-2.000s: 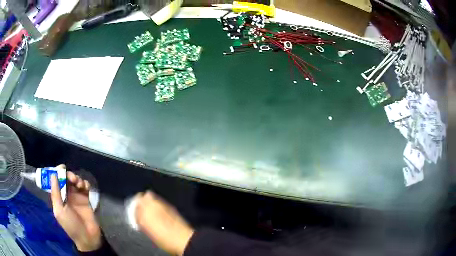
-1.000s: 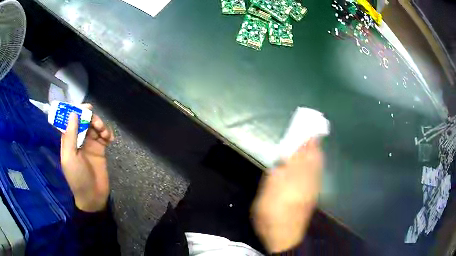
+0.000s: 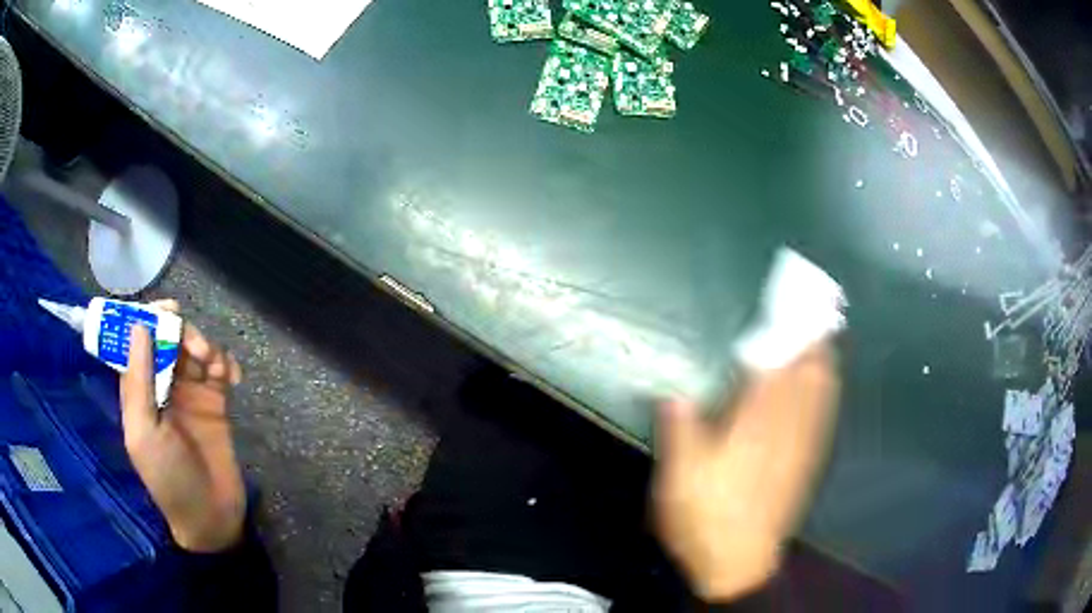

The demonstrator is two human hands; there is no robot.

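Observation:
My left hand (image 3: 182, 437) holds a white glue bottle with a blue label (image 3: 129, 337) at the lower left, off the bench. Its tapered nozzle points left. My right hand (image 3: 748, 467) is blurred over the front edge of the dark green bench top (image 3: 479, 204). A white tissue (image 3: 793, 314) is at its fingertips, over the bench top; the blur hides the exact grip. Green circuit boards (image 3: 572, 84) lie in a group at the top centre, partly cut off by the picture's edge.
White paper (image 3: 299, 18) lies at the top left. Small connectors (image 3: 814, 48) and white rings lie at the upper right, with a yellow item (image 3: 874, 22) behind. White cables (image 3: 1054, 305) and white pads (image 3: 1024, 467) lie at the right. A round grey base (image 3: 134, 234) stands below the bench.
The view has turned to the right. My right hand has moved from below the bench edge to over the bench top with the tissue. My left hand still holds the bottle.

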